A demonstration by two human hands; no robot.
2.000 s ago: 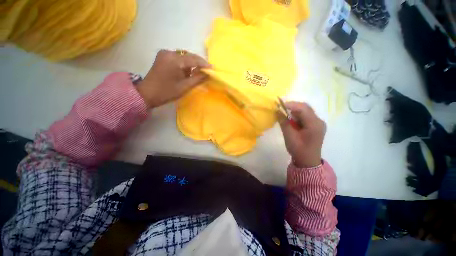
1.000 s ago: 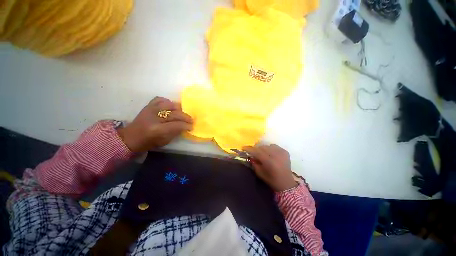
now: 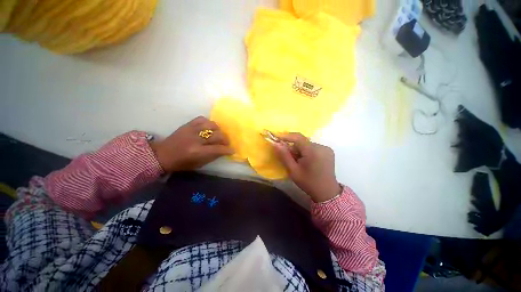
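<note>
A yellow fabric piece [image 3: 267,162] lies at the table's near edge, against a larger yellow piece [image 3: 303,51] with a small dark-and-red mark. My left hand [image 3: 193,145] pinches the near piece's left edge with fingers and thumb. My right hand [image 3: 309,165] holds small metal snips [image 3: 270,137], their tips over the near piece. Most of the snips is hidden in the fist. Any loose thread is too fine to see.
A tall yellow stack [image 3: 80,25] is at the upper left. Another yellow piece [image 3: 337,8] lies beyond the marked one. A black adapter [image 3: 412,37], pale cord [image 3: 425,121], dark bundle [image 3: 445,13] and black fabric pieces [image 3: 475,140] are at the right.
Since a second ago, my right hand and the snips have moved up from the near piece's bottom edge onto its surface. Earlier, my left hand held a lifted flap; the piece now lies down.
</note>
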